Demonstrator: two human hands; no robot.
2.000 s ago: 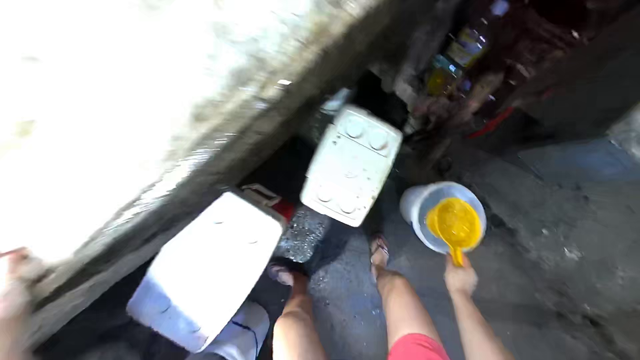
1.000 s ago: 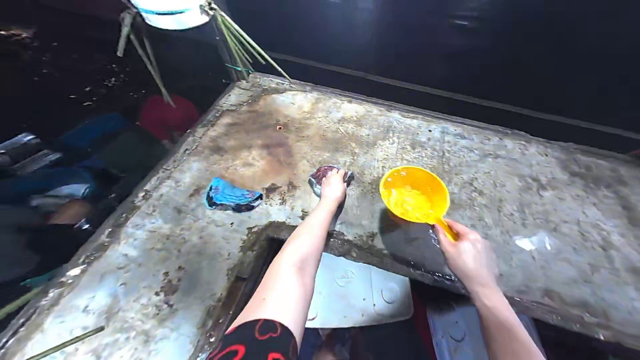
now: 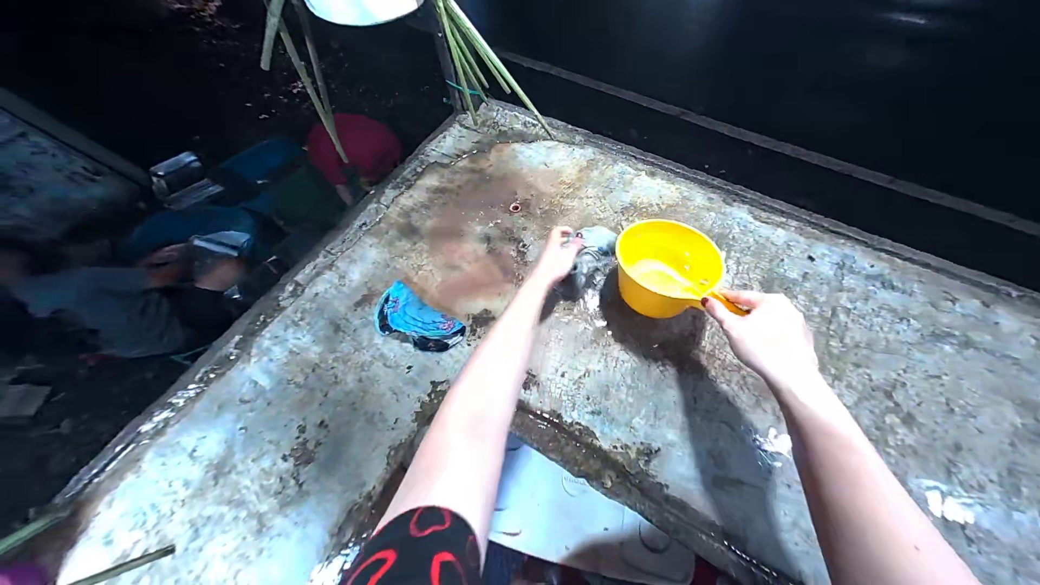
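My right hand (image 3: 768, 333) grips the handle of a yellow plastic dipper (image 3: 662, 280), held over the worn concrete slab (image 3: 601, 366) with some liquid inside. Left of the dipper, my left hand (image 3: 559, 256) is closed on a small, wet, greyish cloth-like item (image 3: 595, 252); the fingers partly hide it, and its exact kind is unclear. A folded blue patterned cloth item with a dark edge (image 3: 418, 317) lies on the slab, left of my left forearm.
Below the slab's near edge is a white plastic stool (image 3: 569, 512). Green stalks (image 3: 487, 61) and a white container (image 3: 361, 6) are at the slab's far corner. People, one in a red top (image 3: 353, 150), are low at the left. A small stick (image 3: 122, 565) lies near left.
The dipper has moved closer to my left hand. Two seconds ago, it was over a bucket on the floor. The view has shifted strongly from floor to slab.
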